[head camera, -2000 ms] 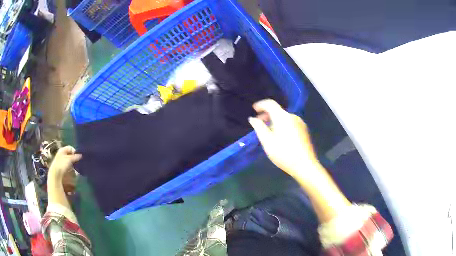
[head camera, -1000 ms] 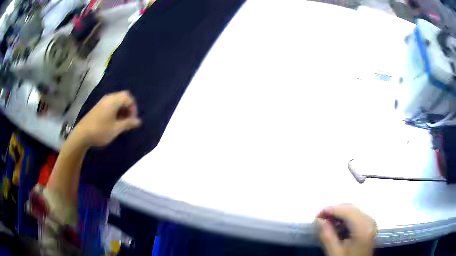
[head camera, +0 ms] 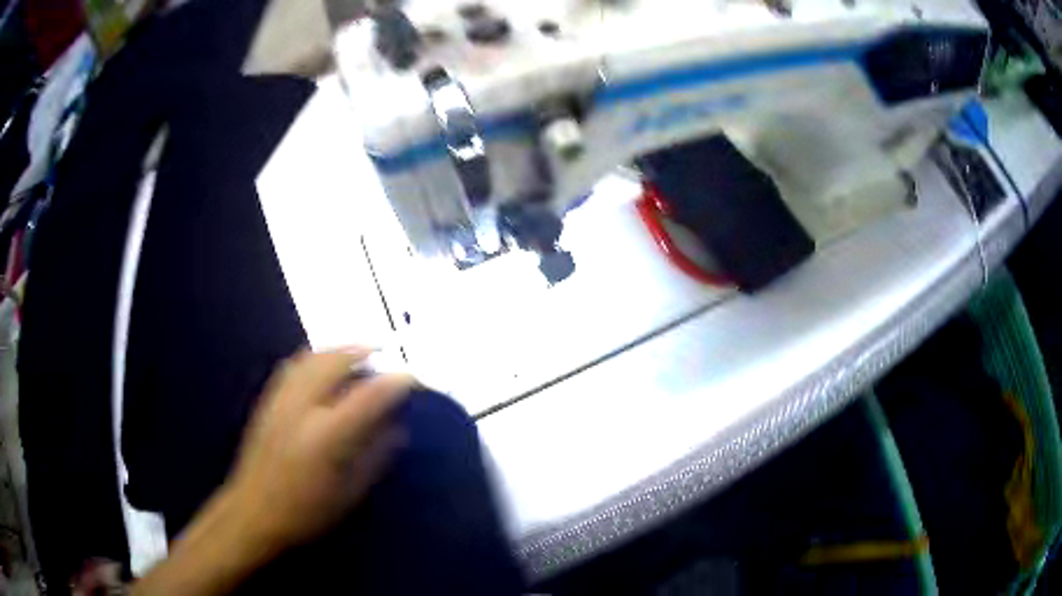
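Observation:
My left hand [head camera: 320, 448] reaches in from the lower left, slightly blurred. Its fingers are closed at the upper edge of a navy fabric piece [head camera: 437, 501], which extends down past the frame's bottom. Large dark fabric panels [head camera: 204, 303] lie left of the hand, with a narrow light strip between them. The white sewing machine head [head camera: 745, 105] with a blue stripe stands ahead. Its presser foot area [head camera: 478, 247] is brightly lit, with no fabric seen under it. My right hand is not in view.
A black flat object [head camera: 728, 210] lies on a red loop handle [head camera: 670, 245] under the machine arm. The ruler-marked table edge [head camera: 722, 454] curves along the lower right. A green basket [head camera: 1011, 349] with yellow strips is beyond it. A blue object [head camera: 969, 121] is at the far right.
The view has turned from the basket, across the table, to the machine. My left hand, empty a second ago, is now at the navy piece. My right hand has left the picture.

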